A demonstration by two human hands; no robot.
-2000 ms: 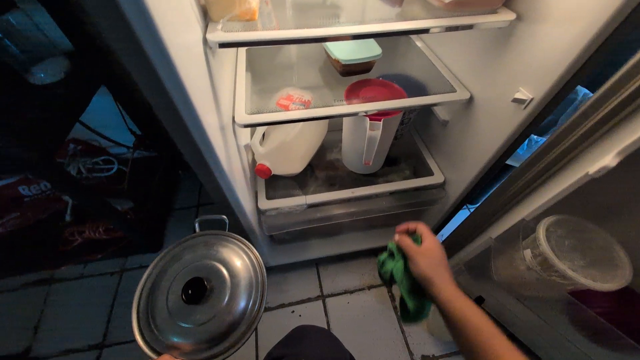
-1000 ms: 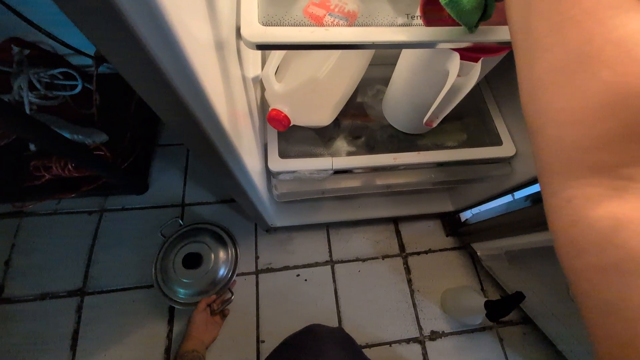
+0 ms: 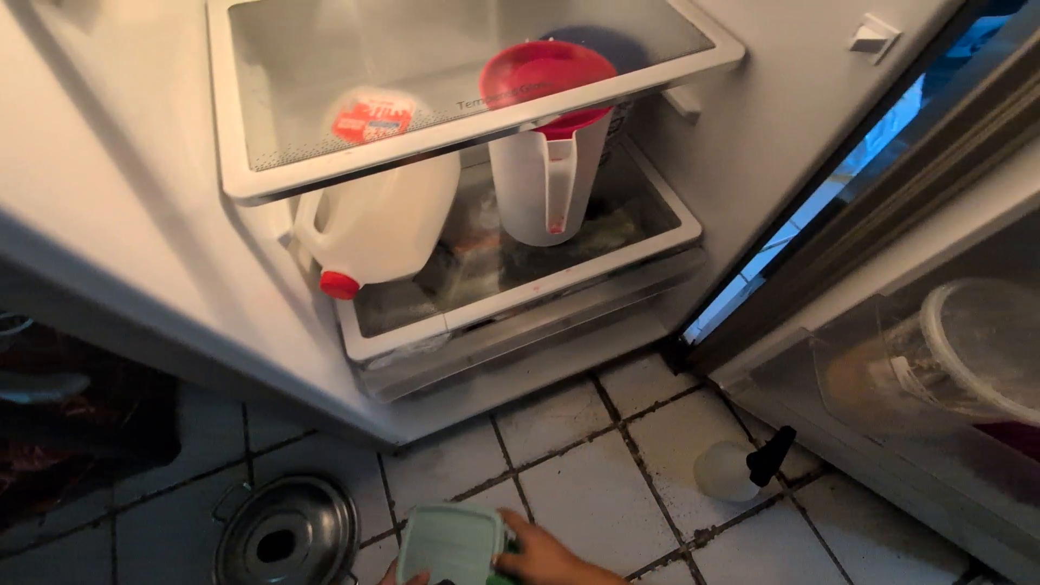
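Note:
At the bottom of the view my right hand [image 3: 540,555] grips the right side of a plastic container with a pale green lid [image 3: 452,543], and some green cloth [image 3: 510,546] shows beneath its fingers. My left hand [image 3: 404,575], mostly cut off by the lower edge, has its fingers at the container's near left side. Just left of it, a metal pot with its lid on [image 3: 286,532] rests on the tiled floor. The glass shelf [image 3: 479,138] above the milk jug [image 3: 390,219] and the white pitcher with a red lid [image 3: 540,183] holds nothing in the visible part.
The fridge's lower drawer [image 3: 536,325] is closed. A spray bottle with a black head [image 3: 727,471] stands on the floor to the right. The open door [image 3: 812,357] at right holds a clear tub [image 3: 967,349]. Dark clutter [image 3: 73,422] lies at left.
The green-lidded container, on the fridge shelf two seconds ago, is now low in my hands. My right hand has come down from the shelf with the green cloth. My left hand has left the pot.

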